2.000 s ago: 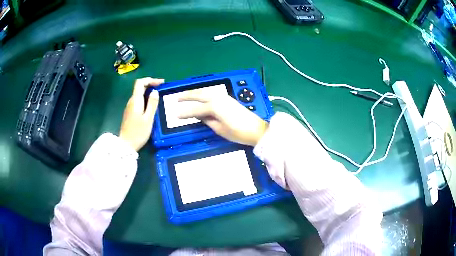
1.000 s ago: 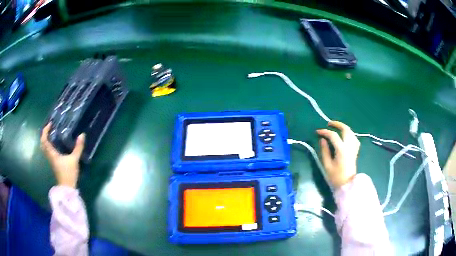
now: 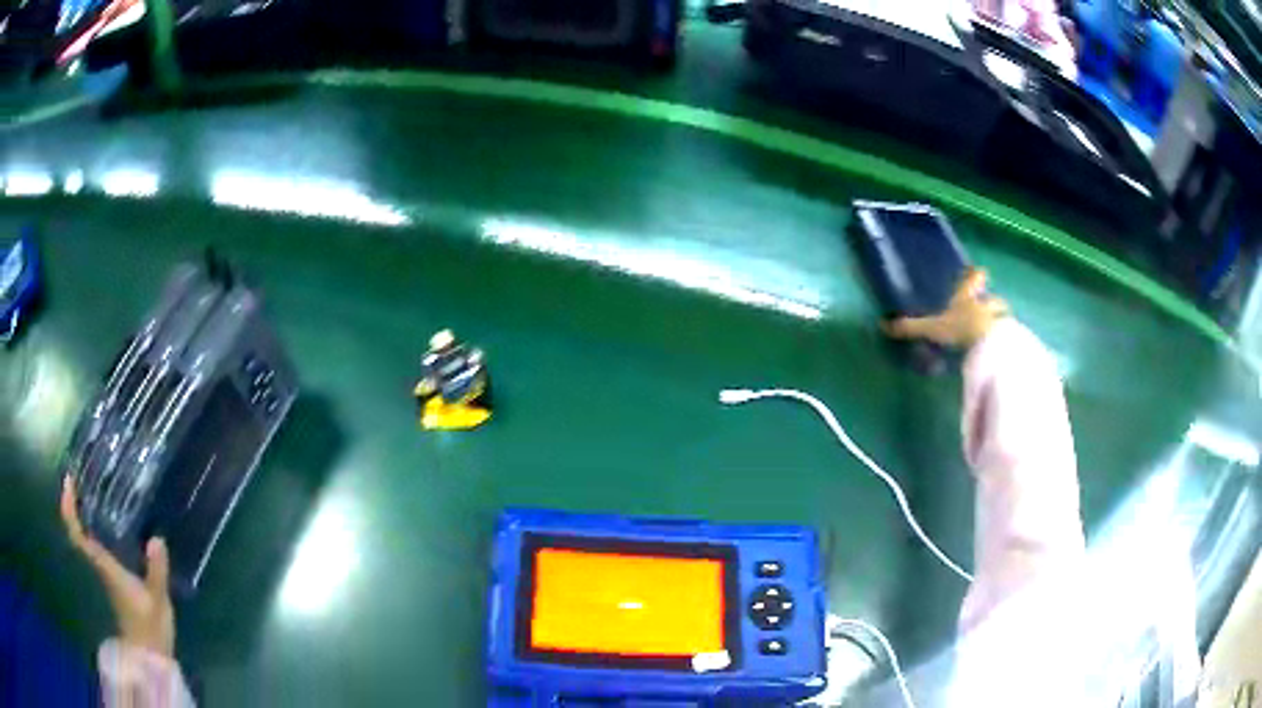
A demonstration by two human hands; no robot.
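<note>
My left hand [image 3: 132,588] grips the lower end of a stack of several dark grey handheld units [image 3: 194,415] at the left; the stack stands tilted on the bench. My right hand [image 3: 955,315] is on the near end of a single dark grey handheld unit [image 3: 913,259] at the far right, fingers around its end. A blue handheld unit [image 3: 800,671] lies in front at the bottom, its screen [image 3: 630,602] orange, with a white cable in its right side. Anything nearer than it is cut off by the picture's edge.
A loose white cable [image 3: 861,450] lies between the blue unit and my right arm. A small metal-and-yellow item [image 3: 453,380] stands beyond the blue unit. Part of a blue object [image 3: 17,284] shows at the left edge. A green rail [image 3: 775,134] runs along the far side.
My right hand has moved from beside the cables to the far grey unit and taken hold of it. My left hand stays on the stack. The view has tilted up; the farther blue screen has turned from white to orange.
</note>
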